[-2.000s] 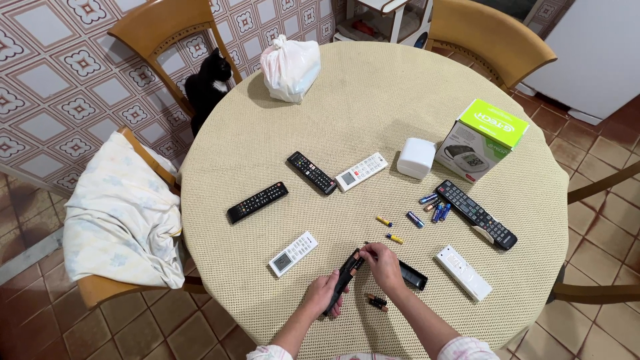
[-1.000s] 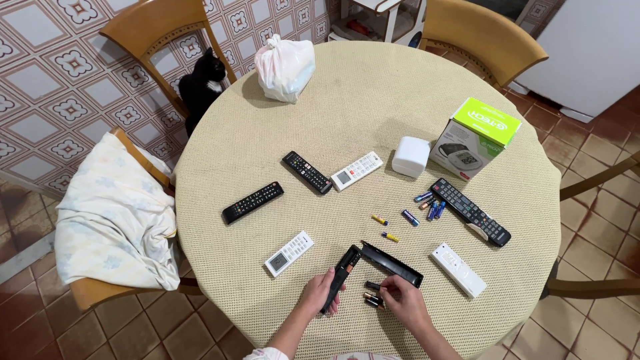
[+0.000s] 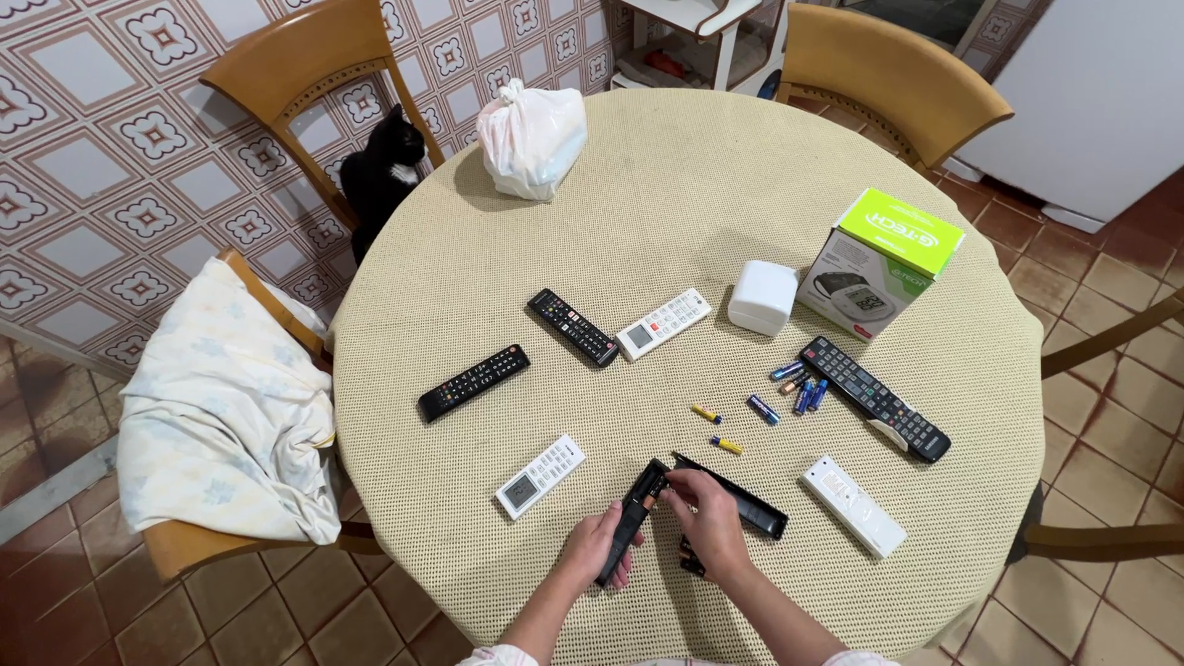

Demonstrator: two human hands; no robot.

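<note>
My left hand [image 3: 597, 548] holds a black remote control [image 3: 632, 523] with its battery compartment facing up and a battery visible in it. The fingertips of my right hand [image 3: 708, 523] are at the upper part of that compartment; whether they pinch a battery I cannot tell. Just right of the remote lies a long black cover [image 3: 754, 511]. Black-and-copper batteries [image 3: 687, 558] lie partly hidden under my right hand. Two yellow-and-blue batteries [image 3: 706, 413] [image 3: 727, 445] and a blue battery [image 3: 764, 409] lie beyond the cover. More batteries [image 3: 803, 388] are heaped beside a long black remote [image 3: 874, 398].
White remotes [image 3: 540, 476] [image 3: 663, 324] [image 3: 852, 507] and black remotes [image 3: 474, 382] [image 3: 573, 327] lie around. Farther back are a white container [image 3: 763, 298], a blood pressure monitor box [image 3: 879, 264] and a tied plastic bag [image 3: 532, 139]. A cat [image 3: 381, 176] sits on a chair at the back left.
My right hand has moved from the dark batteries on the tablecloth to the remote's open compartment. My left hand still holds the remote.
</note>
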